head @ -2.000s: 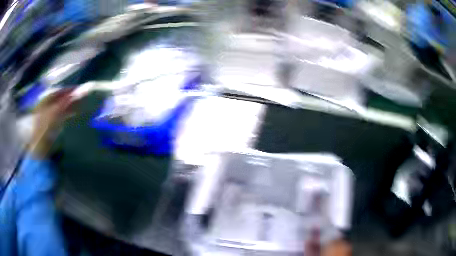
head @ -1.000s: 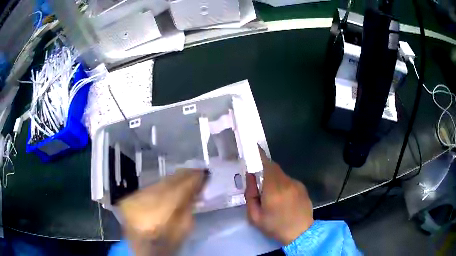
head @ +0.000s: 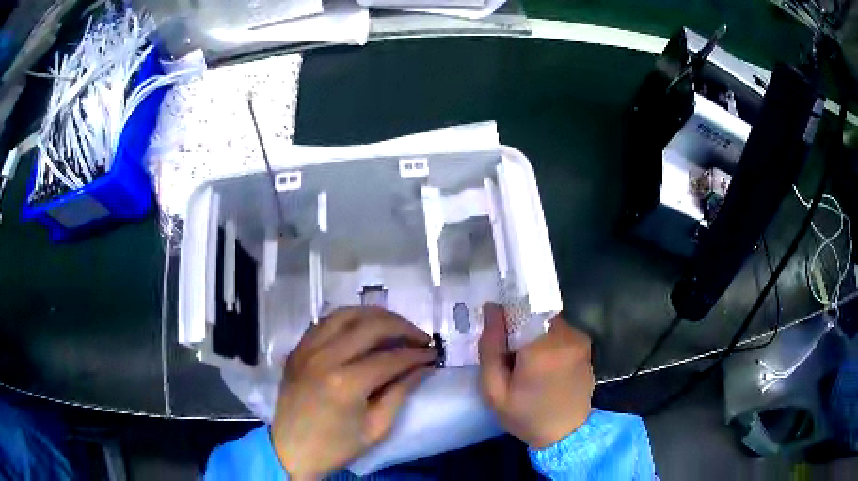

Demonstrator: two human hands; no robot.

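Observation:
A white plastic housing [head: 362,162] lies open side up in front of me, with inner ribs, rectangular cut-outs and a dark panel [head: 237,301] at its left end. My left hand [head: 353,385] reaches over the near edge, its fingertips on a small black part [head: 438,350] at the housing's near wall. My right hand [head: 541,380] grips the near right corner, thumb inside beside the vent-hole patch. A white foam sheet [head: 428,423] shows under and in front of the housing.
A blue bin [head: 132,178] of white cables stands at the left, beside a glittery whitish bag [head: 226,108]. At the right, a black electric screwdriver [head: 753,193] hangs before a screw feeder [head: 701,150]. White housings [head: 433,5] lie at the back. A white cord [head: 828,235] hangs far right.
From a blurred view turned left, the view has settled on the housing. Since one second ago, my left hand has moved right to the black part. My right hand still holds the corner.

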